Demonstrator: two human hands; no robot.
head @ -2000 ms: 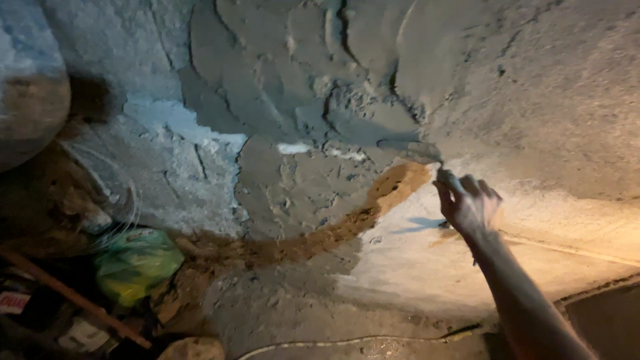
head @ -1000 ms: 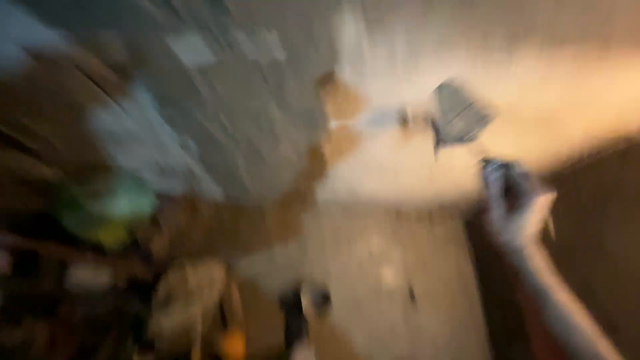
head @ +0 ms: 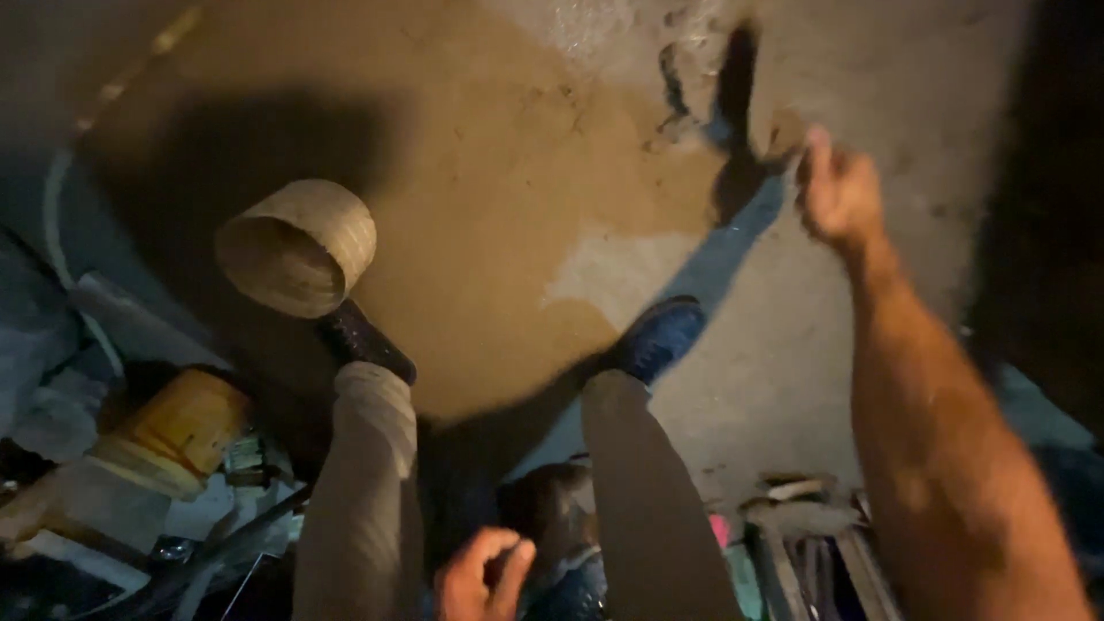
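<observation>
My right hand (head: pixel 841 190) is at the upper right over the floor, its fingers closed around the handle of what looks like a trowel; the blurred blade (head: pixel 785 129) is seen poorly beside the fingers. My left hand (head: pixel 486 576) is low in the middle between my legs, fingers curled and thumb near the forefinger; whether it holds anything cannot be seen. A pale cylindrical bucket (head: pixel 341 226), its mouth toward me, stands by my left shoe (head: pixel 366 341). My right shoe (head: pixel 662 336) is on the grey floor (head: pixel 776 354).
A yellow-orange bucket (head: pixel 185 423) lies tilted among clutter at the lower left. A pale hose (head: pixel 53 216) runs along the left side. Wooden pieces or a frame (head: pixel 798 517) are near my right leg. Wet-looking brown patches (head: pixel 483 224) and strong shadows cover the floor.
The view has swung far down from the mortared wall to the floor and my legs. Earlier my right hand was at the wall; my left hand has come into view.
</observation>
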